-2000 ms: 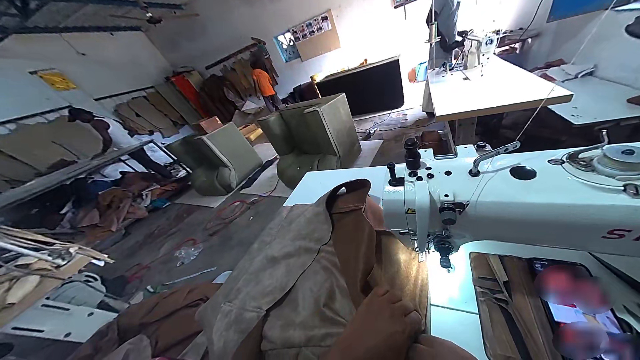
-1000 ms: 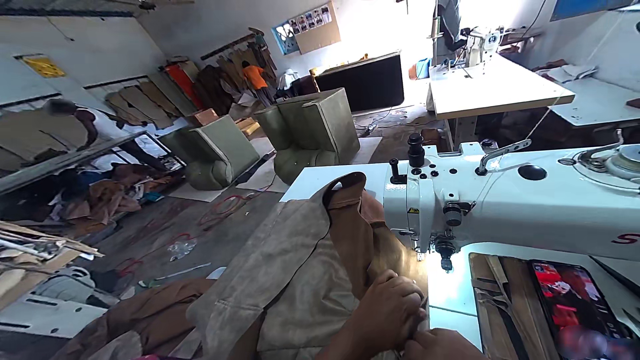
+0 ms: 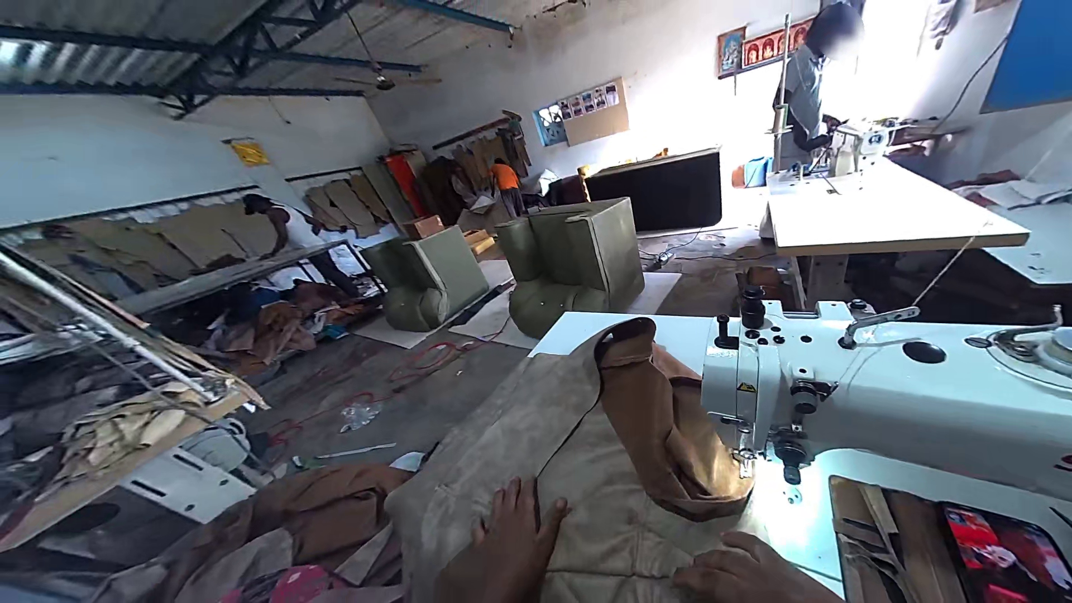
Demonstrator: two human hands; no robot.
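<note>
A large taupe and brown sewn cover (image 3: 494,435), of leather or a leather-like material, lies over the bed of a white industrial sewing machine (image 3: 904,385). Its brown folded edge (image 3: 670,427) reaches the presser foot (image 3: 744,456), where the lamp lights it; whether the foot is down I cannot tell. My left hand (image 3: 515,536) rests flat on the taupe side, fingers spread. On the cover's right edge, below the presser foot, lies my right hand (image 3: 737,569), its fingers bent; what is under them is hidden.
A phone (image 3: 1005,548) and brown strips (image 3: 888,528) lie right of the needle. Brown material (image 3: 310,519) is heaped at lower left. Green armchair frames (image 3: 578,260) stand beyond. One person (image 3: 804,92) stands at another machine; others work at the back left.
My left hand has moved left from near the needle onto the taupe side, away from my right hand. The brown edge, earlier covered by my hands, now shows by the presser foot.
</note>
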